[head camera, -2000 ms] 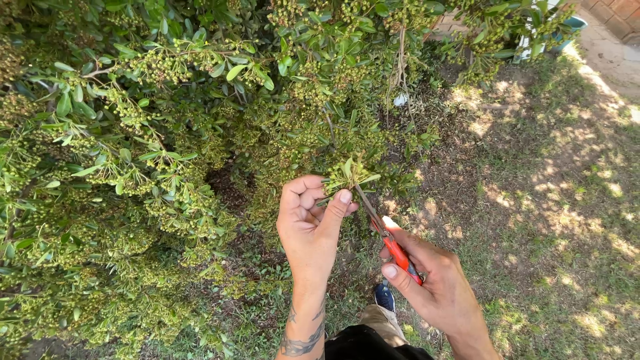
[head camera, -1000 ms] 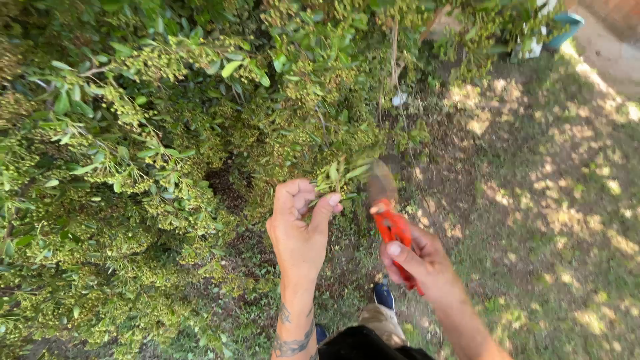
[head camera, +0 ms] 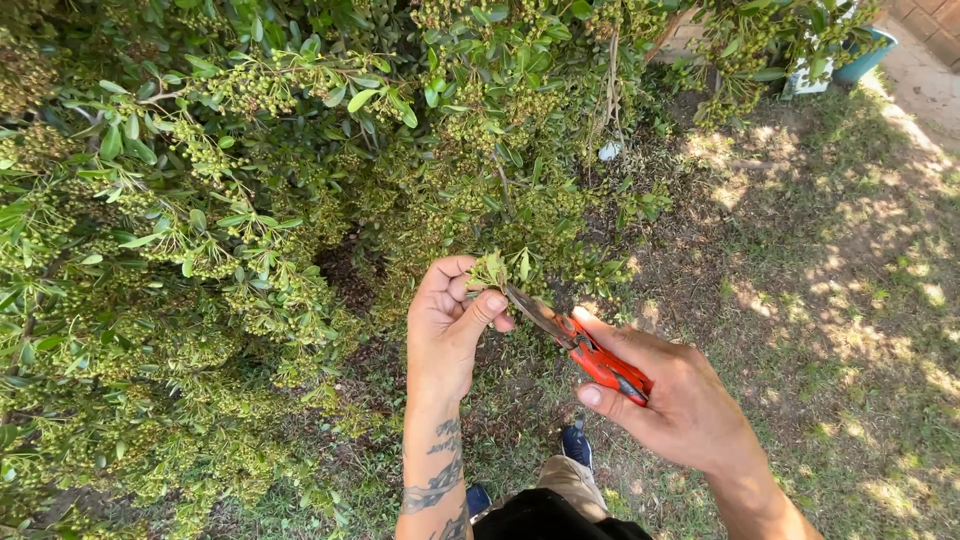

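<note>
My left hand (head camera: 457, 322), near the middle of the view, pinches a small green sprig (head camera: 491, 271) between thumb and fingers. My right hand (head camera: 667, 390) is closed around the red handles of a pair of pruning shears (head camera: 600, 367). The dark blades point up and left, and their tips meet the sprig just beside my left thumb. Whether the blades are fully closed is hard to tell. Behind both hands spreads a leafy shrub (head camera: 285, 247) with clusters of small green berries.
The shrub fills the left and top. Patchy grass (head camera: 810, 300) in dappled sun lies to the right. A teal container (head camera: 866, 56) stands at the top right by a brick edge (head camera: 926, 26). My blue shoe (head camera: 576, 446) is below my hands.
A second ago the blurred shears were to the right of the sprig, apart from my left hand; now their tips are at it. The sprig showing above my left hand looks smaller than then.
</note>
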